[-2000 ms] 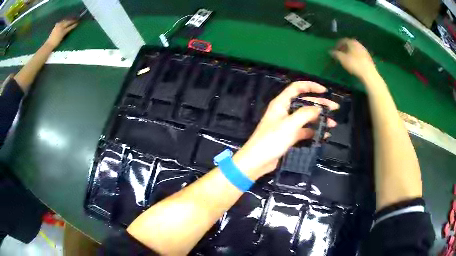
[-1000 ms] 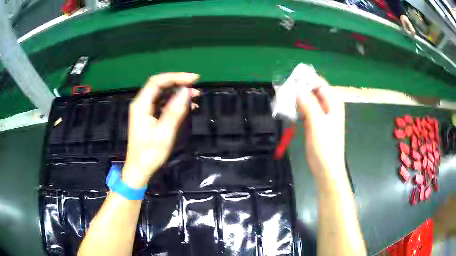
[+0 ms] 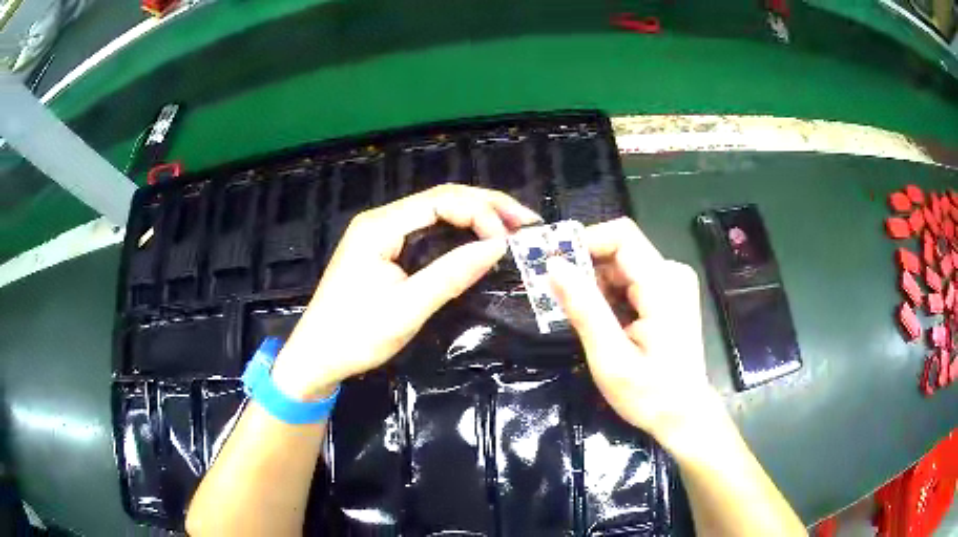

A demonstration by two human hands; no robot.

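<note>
My right hand (image 3: 646, 330) holds a white circuit board (image 3: 543, 264) with blue squares between thumb and fingers, above the black blister tray (image 3: 173, 346). My left hand (image 3: 383, 283), with a blue wristband, has its thumb and fingertips close together at the board's upper left corner. A faint thin line shows near these fingertips; whether they pinch a wire or the board's edge cannot be told. The tray's upper row has rectangular pockets with dark contents. A small pale piece (image 3: 146, 237) lies at the tray's upper left.
A glossy black slab (image 3: 751, 299) with a pink-red mark lies right of the tray. Many small red parts (image 3: 930, 267) lie at far right, above a red bin (image 3: 924, 488). The green conveyor belt (image 3: 420, 79) carries a part-built unit (image 3: 163, 124) and red pieces. A white post (image 3: 79, 147) stands at upper left.
The view has swung right, then shifted slightly. My right hand has come from the belt side to above the tray with the white board. Both hands are now close together; the black slab is now visible.
</note>
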